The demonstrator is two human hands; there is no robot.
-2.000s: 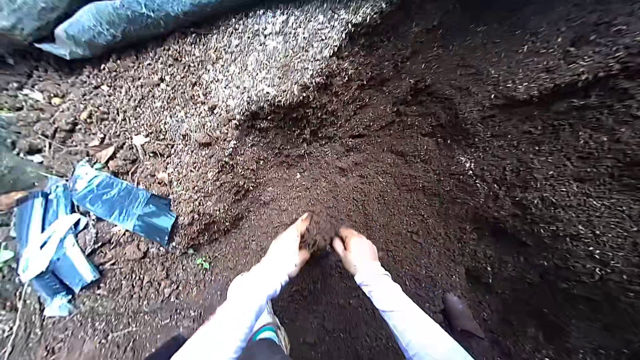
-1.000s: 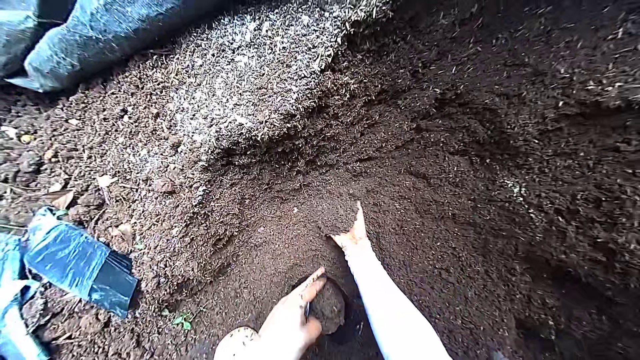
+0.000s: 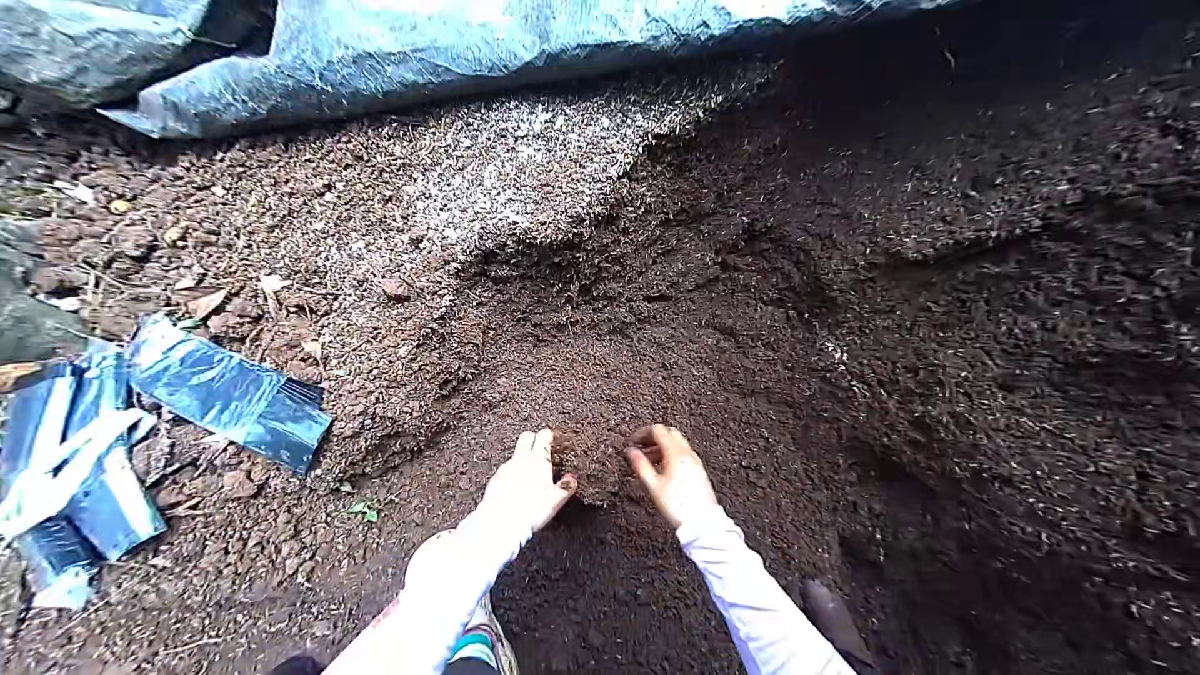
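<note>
My left hand (image 3: 530,483) is low in the middle of the view, fingers apart, at the left side of a small mound of dark brown soil (image 3: 595,455). Facing it from the right is my right hand (image 3: 670,473), its fingers curled and its thumb towards the mound. Soil lies between the two hands, and their fingertips look dirty. Whether either hand grips any soil cannot be told. Behind the hands the loose soil (image 3: 647,375) rises in a slope.
Dark plastic bags (image 3: 230,398) lie flat in stacks on the ground at the left. A grey plastic sheet (image 3: 422,56) runs along the top, beside pale, dry soil (image 3: 525,169). Shoes show near the bottom edge, with a dark one (image 3: 834,619) right of my right arm.
One second ago my left hand was at a dark, rounded thing and my right hand reached farther up the slope. That thing is no longer seen, and both hands now face each other around soil.
</note>
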